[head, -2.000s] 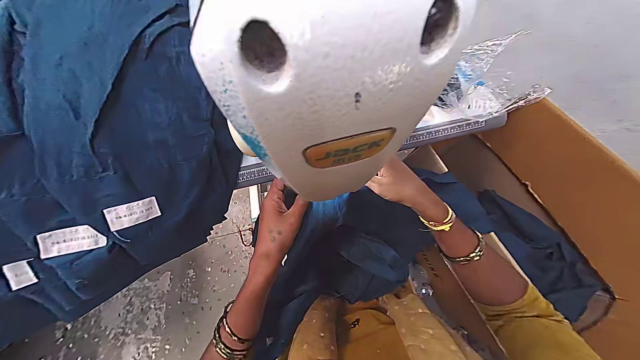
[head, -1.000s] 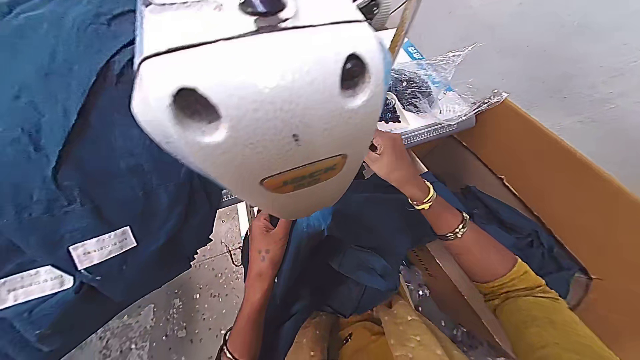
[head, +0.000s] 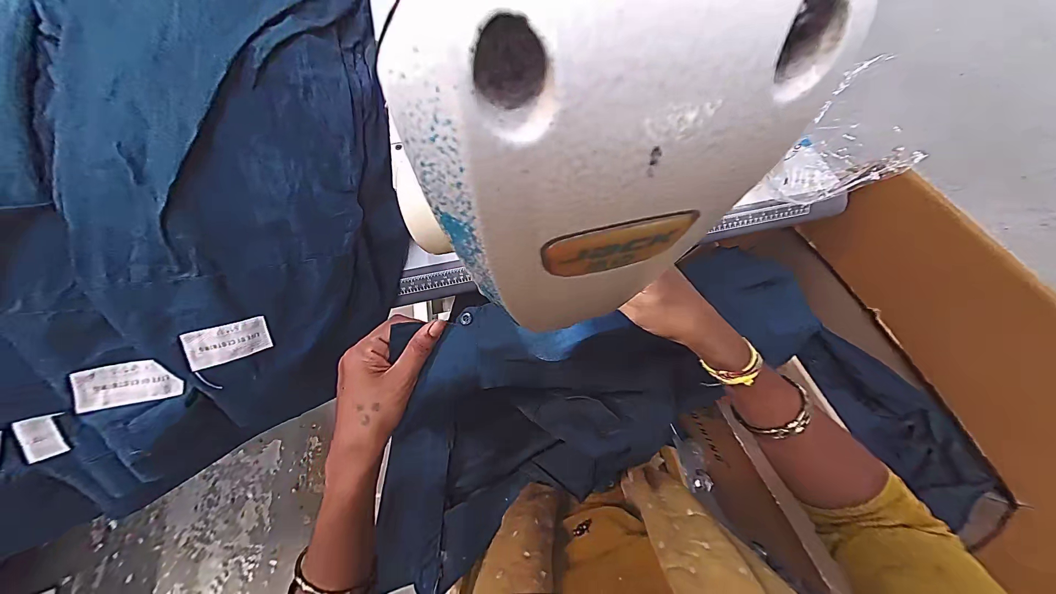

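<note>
A navy blue garment (head: 569, 404) hangs over the lap, its upper edge under the white head of a Jack sewing machine (head: 610, 165). My left hand (head: 379, 379) pinches the garment's left corner between thumb and fingers, beside a small round button (head: 466, 318). On the right, my right hand (head: 672, 309) lies at the garment's upper edge; its fingertips are hidden behind the machine head, so its hold cannot be made out. The needle area is hidden too.
Dark blue garments with white labels (head: 225, 342) drape down at the left. A cardboard box (head: 949, 330) with more blue cloth (head: 891, 421) stands at the right. Clear plastic wrap (head: 850, 169) lies near the table's ruled edge (head: 759, 219).
The garment's corner with the button now shows beside my left hand, out from under the machine head. My right hand, seen in full a second ago, is now partly behind the head. The view has shifted.
</note>
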